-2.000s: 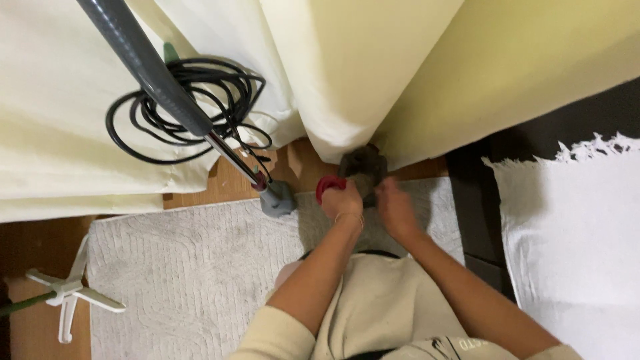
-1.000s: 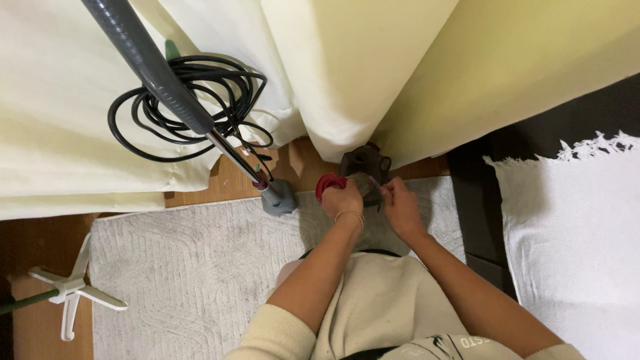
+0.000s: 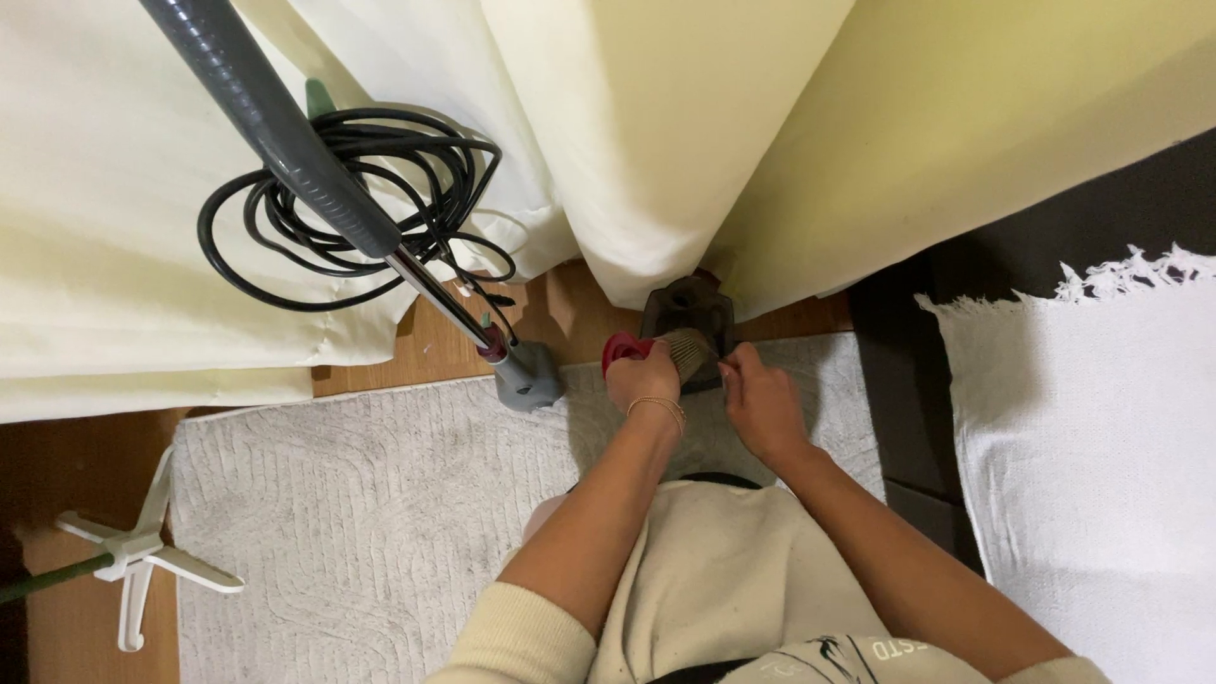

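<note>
My left hand (image 3: 646, 377) is closed around a red-rimmed part (image 3: 621, 350) with a ribbed, beige cylindrical body (image 3: 686, 350), which looks like a vacuum filter. My right hand (image 3: 760, 399) is just right of it, thumb and fingers pinched together at the cylinder's tip; whether something thin is between them is too small to tell. Beneath and behind both hands lies a dark grey plastic container (image 3: 688, 306), partly covered by the filter. To the left, a stick vacuum's grey base (image 3: 528, 375) stands at the rug's edge, with a metal tube and dark grey handle (image 3: 285, 142) rising from it.
A coiled black cable (image 3: 380, 152) hangs beside the handle. Cream curtains (image 3: 665, 123) fall to the wooden floor (image 3: 437, 337). Under me is a light patterned rug (image 3: 370, 513). A white stand foot (image 3: 138, 551) is at left, a fringed white cloth (image 3: 1092, 427) over dark furniture at right.
My right hand has shifted slightly around the filter's end and its fingers are now pinched close to it. My left hand keeps its hold on the red-rimmed part.
</note>
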